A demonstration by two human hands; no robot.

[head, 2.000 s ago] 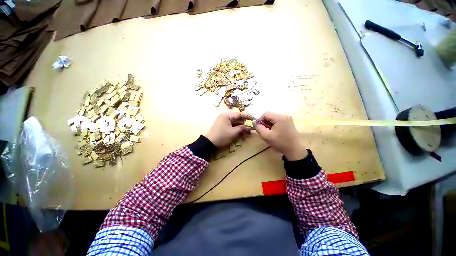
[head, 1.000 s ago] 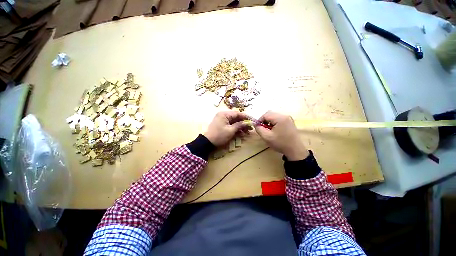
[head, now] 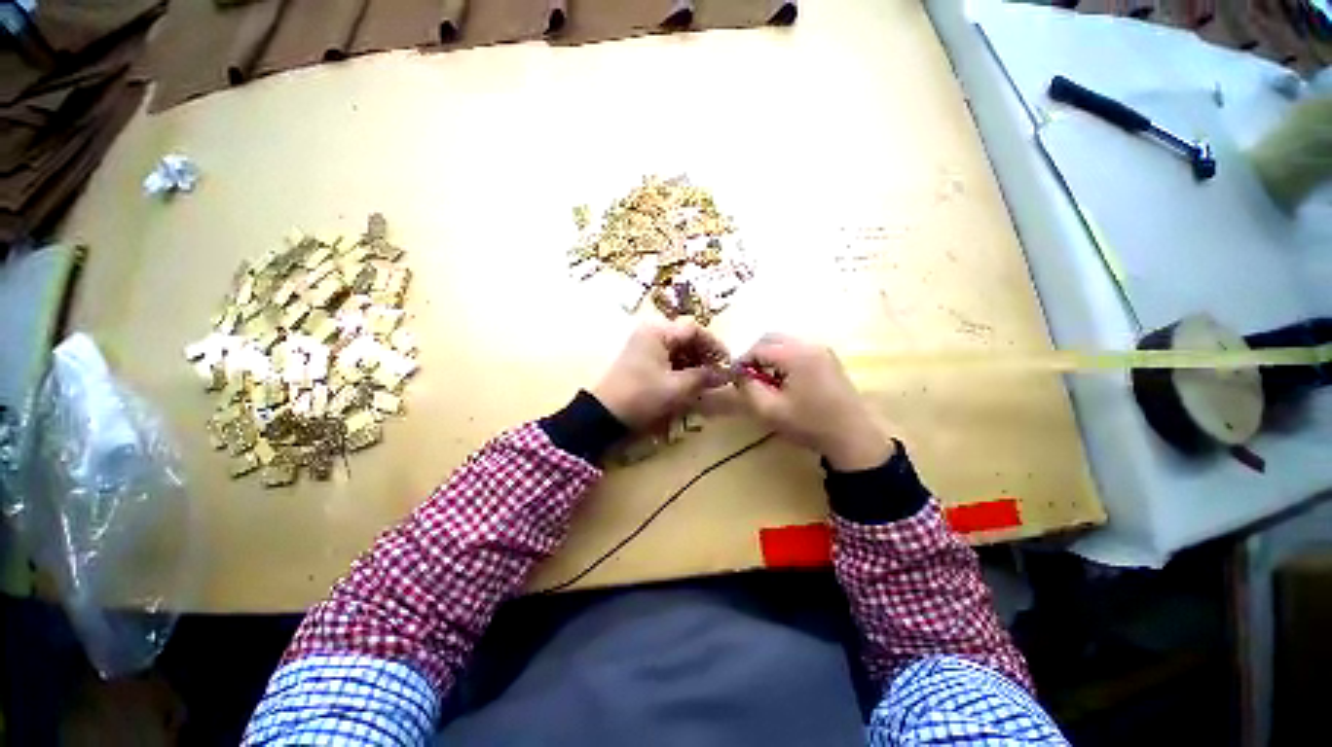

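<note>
My left hand (head: 657, 375) and my right hand (head: 806, 394) meet fingertip to fingertip at the middle of the board. My left fingers pinch a small metal plate, mostly hidden by the fingers. My right fingers hold a small hand tool (head: 760, 375) with a reddish glint; its shape is too small to tell. A pale-yellow tape strip (head: 1008, 359) runs from the right to my right hand. A smaller pile of gold plates (head: 665, 241) lies just beyond my hands, and a few loose plates (head: 657, 438) lie under my left hand. A wider pile (head: 307, 350) lies to the left.
A black cord (head: 665, 504) curves toward my right hand. A red strip (head: 796, 546) lies at the near edge. On the right are a tape dispenser (head: 1220, 382) and hammer (head: 1132, 117). Brown panels (head: 395, 29) line the far edge. A clear bag (head: 110, 496) and crumpled paper (head: 171, 175) are left.
Both hands stay together, with small finger shifts; the yellow-faced plate seen between the fingertips earlier is now mostly covered. The view has shifted slightly, moving the right table's things a little left.
</note>
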